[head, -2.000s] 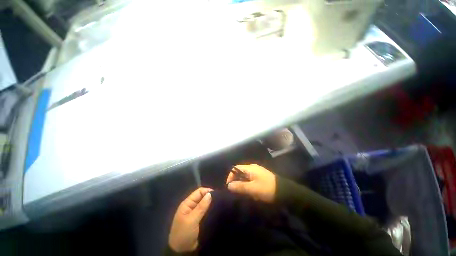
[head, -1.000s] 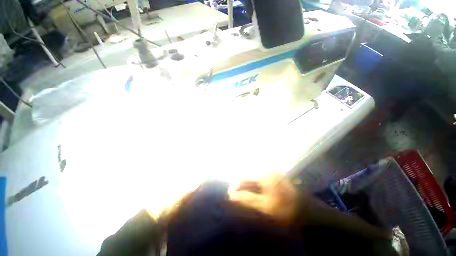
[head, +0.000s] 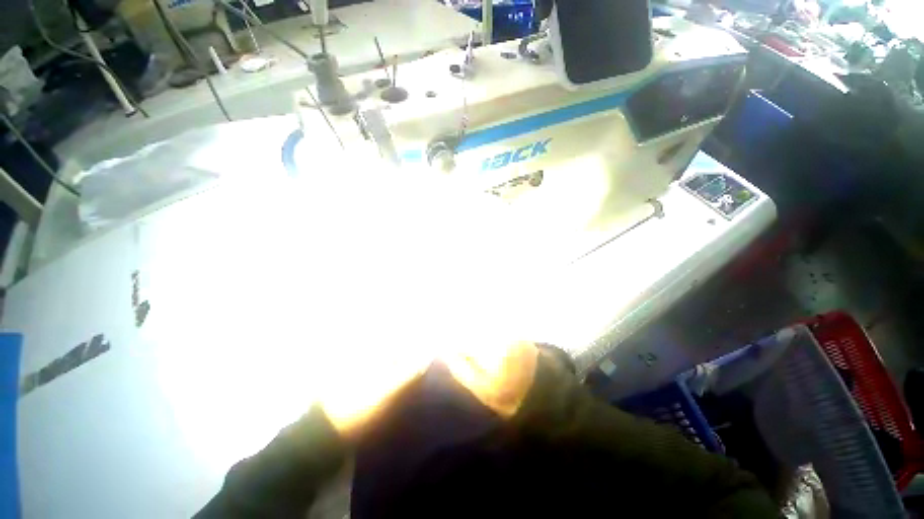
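Note:
A cream industrial sewing machine [head: 598, 142] with a blue stripe and "JACK" lettering stands on the white machine table [head: 91, 426]. Lamp glare hides its needle area. My left hand [head: 370, 395] and my right hand [head: 496, 377] are at the table's front edge, partly washed out by the glare. Dark fabric [head: 431, 411] lies between and below them. The fingertips are lost in the glare, so the grip on the fabric cannot be told.
A blue plastic basket [head: 699, 416] with a pale liner [head: 811, 395] is at the lower right, with a red basket [head: 861, 370] behind it. A control panel [head: 725, 191] is at the right table end. Crumpled white plastic [head: 152, 182] lies back left.
My hands have moved from below the table edge up to it, into the glare. The view has lifted, and the machine head shows more fully.

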